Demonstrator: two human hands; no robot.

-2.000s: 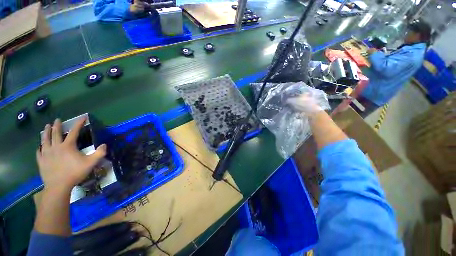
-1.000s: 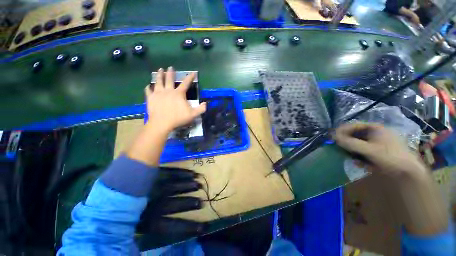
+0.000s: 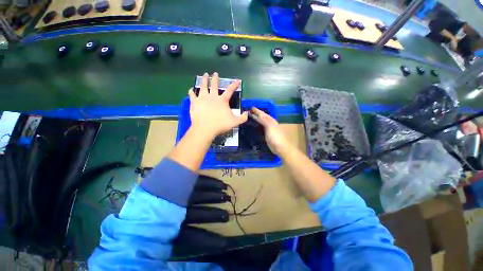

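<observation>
My left hand [image 3: 214,112] lies with fingers spread on top of the white-silver screw feeder [image 3: 232,138], which stands in the left part of the blue tray [image 3: 271,109]. My right hand [image 3: 270,131] is over the right part of the tray, its fingertips close to the feeder's right side and my left thumb. Whether it holds anything cannot be told. Dark small parts lie in the tray. Several black headbands [image 3: 207,214] lie side by side below my left forearm, their thin wires spread on the cardboard mat [image 3: 286,204].
A grey bubble-wrap bag [image 3: 331,114] with small black parts lies right of the tray. The electric screwdriver [image 3: 347,168] lies below it, partly behind my right arm. A clear plastic bag [image 3: 418,177] is far right, a headband pile [image 3: 39,180] left. Ear cups [image 3: 173,48] sit on the belt.
My right hand has moved left from the plastic bag, past the screwdriver, to the tray beside the feeder. My left hand stays on the feeder. The view has turned.
</observation>
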